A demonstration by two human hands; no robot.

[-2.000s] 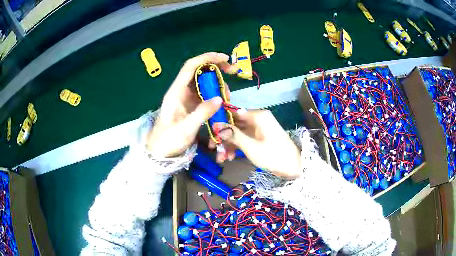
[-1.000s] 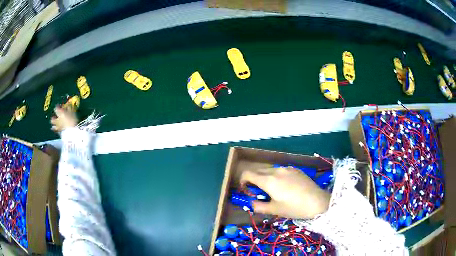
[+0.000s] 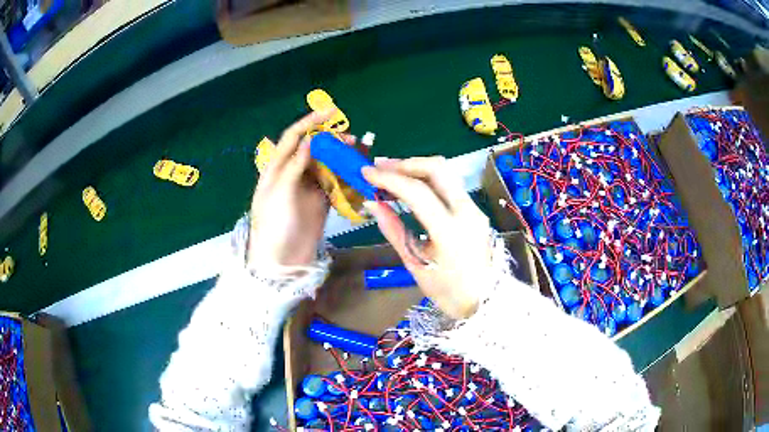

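My left hand (image 3: 291,198) holds a yellow housing shell (image 3: 341,196), seen partly behind the battery pack and my fingers. My right hand (image 3: 438,228) grips a blue battery pack (image 3: 341,162) by its lower end. The pack is tilted over the shell's opening; whether it touches the shell is hard to tell. A white connector plug (image 3: 368,138) shows just beyond the pack. Below my hands is the near battery carton (image 3: 291,363), with two loose blue packs on its bare part and upright packs under tangled red wires.
Yellow shells and covers lie along the green belt (image 3: 405,110), behind a pale rail (image 3: 118,295). Full battery cartons stand to the right (image 3: 607,219) and far right (image 3: 734,186). Another carton (image 3: 51,371) is at the left edge. A brown box (image 3: 282,21) is at the top.
My left hand has come back from the belt at the left with a yellow shell. My right hand has lifted a blue pack out of the near carton, up to the shell.
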